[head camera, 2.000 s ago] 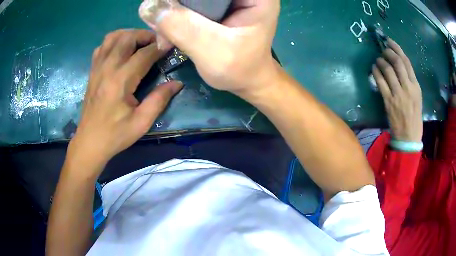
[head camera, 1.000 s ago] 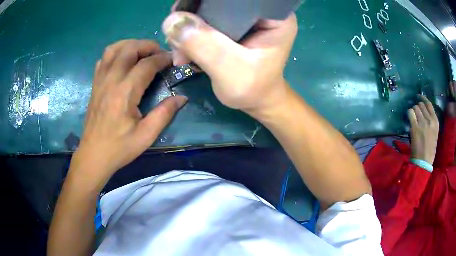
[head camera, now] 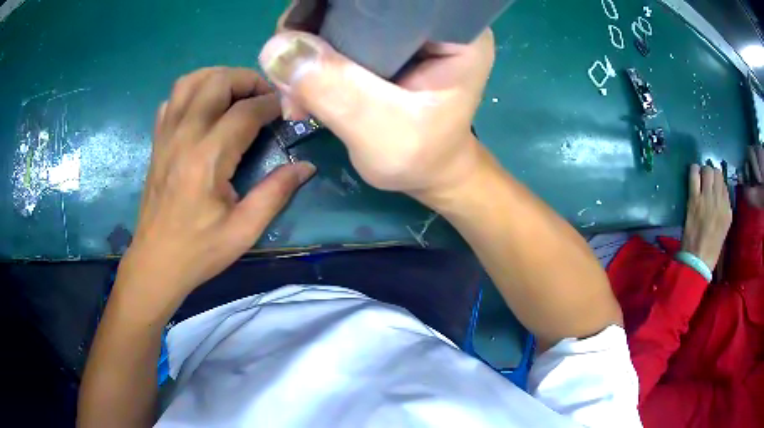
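My right hand [head camera: 394, 125] is closed around the thick grey body of an electric screwdriver [head camera: 394, 29], at the top centre. Its tip is hidden behind the hand. A small dark circuit board [head camera: 299, 128] with silver and gold spots lies on the green bench just left of and below the right thumb. My left hand [head camera: 197, 159] lies at its left side, the index finger at the board's upper edge and the thumb just below it. The fingers hide part of the board, and the right hand hides its far end.
Two circuit boards [head camera: 643, 94] lie at the right of the green bench [head camera: 536, 167]. White ring-shaped frames [head camera: 600, 73] and a small dark piece lie above them. A co-worker's hands [head camera: 708, 209] and red sleeves are at the right edge. The bench's front edge runs below my hands.
The co-worker's hand has moved from the boards on the right to the bench edge. My right hand and screwdriver shifted slightly right, then slightly back left. My left hand stays beside the board.
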